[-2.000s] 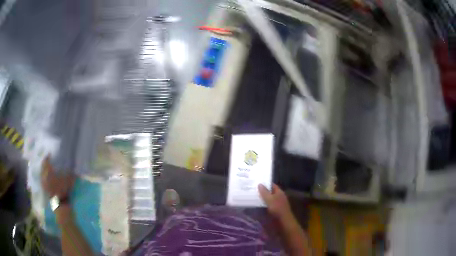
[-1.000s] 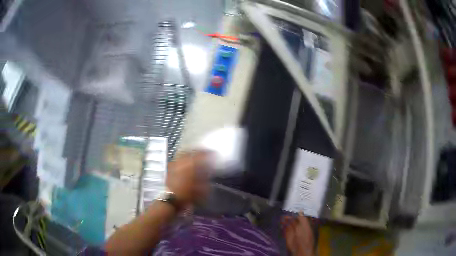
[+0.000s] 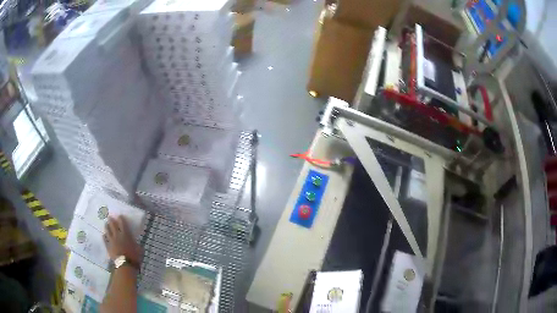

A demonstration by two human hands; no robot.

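My left hand [image 3: 120, 238], with a watch, lies with its fingers on a white product box [image 3: 102, 213] on the wire cart. No lift of the box shows. My right hand is out of the picture. Another white product box [image 3: 335, 294] is at the bottom edge, at the near end of the black infeed belt [image 3: 357, 229]; its lower part is cut off, and what holds it, if anything, is hidden. A further product box [image 3: 403, 284] lies on the belt to the right of the guide rail [image 3: 386, 244].
Tall box stacks [image 3: 183, 67] stand at the back of the wire cart [image 3: 177, 241]. The control panel [image 3: 309, 198] is on the cream machine frame [image 3: 284, 250]. A slanted bar [image 3: 382, 189] crosses above the belt. A brown carton [image 3: 342, 55] stands beyond.
The view has turned, showing the stacks and far machinery. My left hand has gone from beside the belt to the cart's boxes. My right hand has left the picture.
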